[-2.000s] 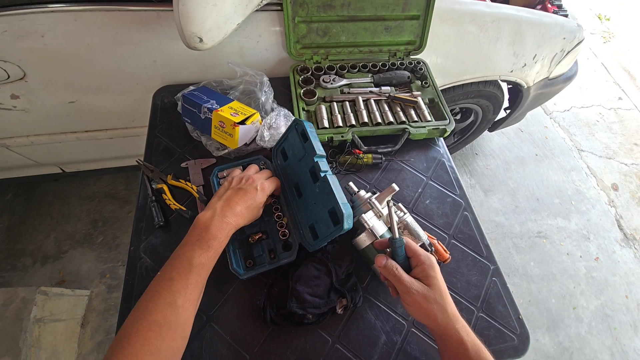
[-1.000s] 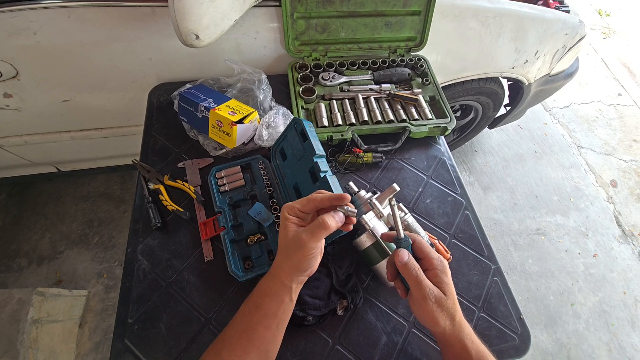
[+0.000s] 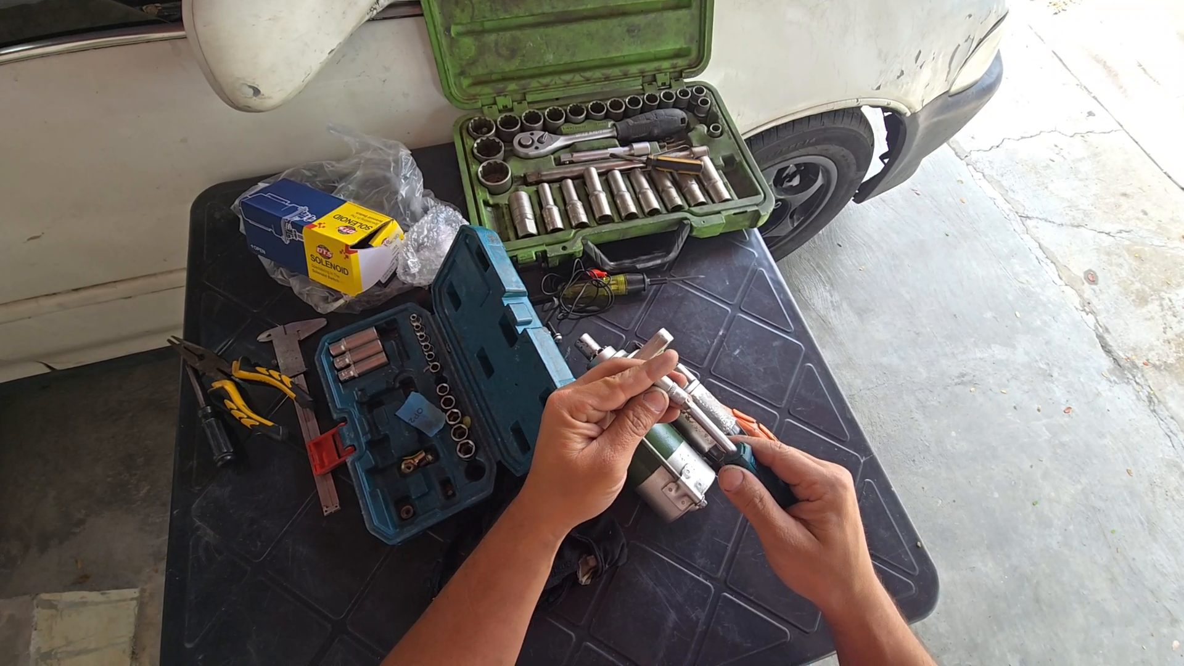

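Note:
My right hand (image 3: 800, 518) holds a driver handle (image 3: 760, 470), dark teal, with its metal shaft (image 3: 708, 427) pointing up and left. The fingers of my left hand (image 3: 601, 425) pinch a small metal socket (image 3: 673, 390) at the shaft's tip; whether it is seated there cannot be told. Under and behind both hands lies a starter motor (image 3: 661, 472) with a green and silver body, partly hidden. To the left, an open teal socket case (image 3: 375, 495) holds small sockets, several longer sockets (image 3: 358, 353) and a blue paper tag (image 3: 421, 413).
Behind stands an open green socket set case (image 3: 638, 222) with a ratchet (image 3: 592, 134). A solenoid box (image 3: 319, 236) lies on plastic wrap (image 3: 430, 240). Pliers (image 3: 245, 393), a screwdriver (image 3: 213, 425) and a caliper (image 3: 310, 416) lie left. A test light (image 3: 610, 285), dark cloth (image 3: 601, 546) and white car (image 3: 111, 185) are near.
My left hand has moved from the teal case, with a small metal piece in its fingers a second ago, to the tip of the shaft. My right hand still holds the driver.

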